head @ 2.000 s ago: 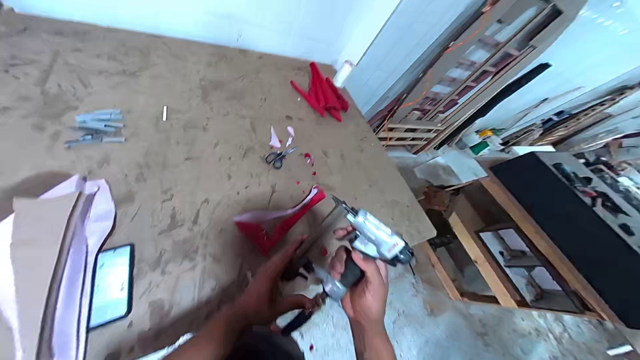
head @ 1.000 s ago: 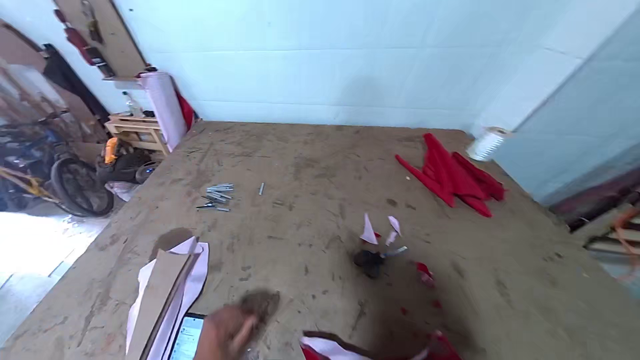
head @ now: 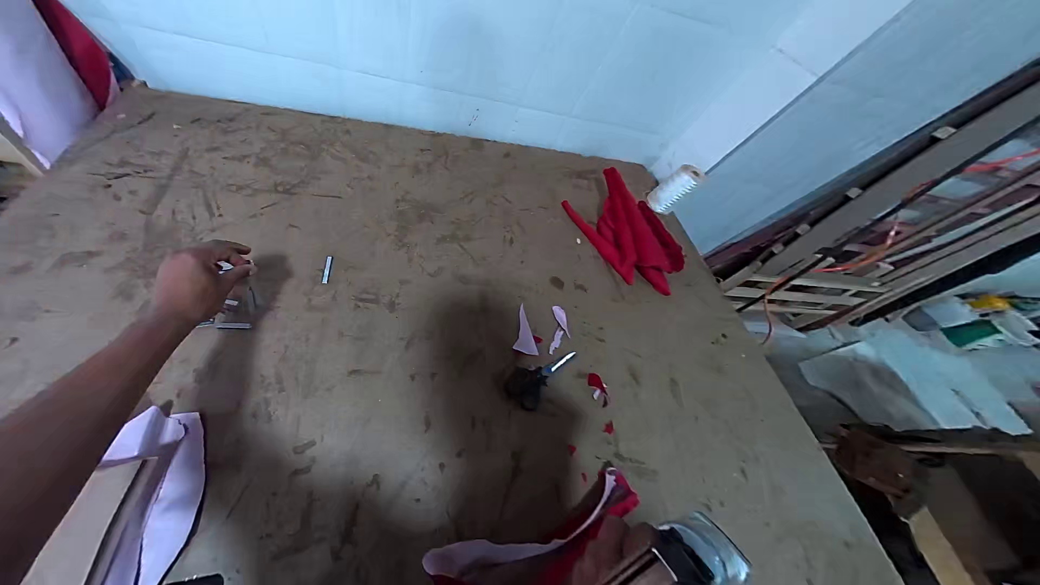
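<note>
At the left of the table, my left hand (head: 195,280) is over several strips of metal staples (head: 234,326). Its thumb and forefinger come together by a small pale bit; whether they grip a strip cannot be told. Another staple strip (head: 327,270) lies alone to the right. At the bottom edge, my right hand (head: 621,548) holds a staple gun (head: 705,548), only partly in view. Against that hand is a curved red piece with pale fabric lining (head: 496,556). Black-handled scissors (head: 530,387) lie mid-table, near pale fabric scraps (head: 526,333) and small red scraps (head: 597,383).
Red fabric pieces (head: 630,236) lie at the back right beside a white spool of thread (head: 676,188). Pale fabric pieces (head: 183,496) and a brown board (head: 101,516) are at lower left, near a phone's edge (head: 199,579). A wall borders the table's back; wooden frames (head: 877,236) stand right.
My left hand has moved from beside the phone to the staple strips. Two seconds ago both hands were at the staple gun. The view has swung widely between frames.
</note>
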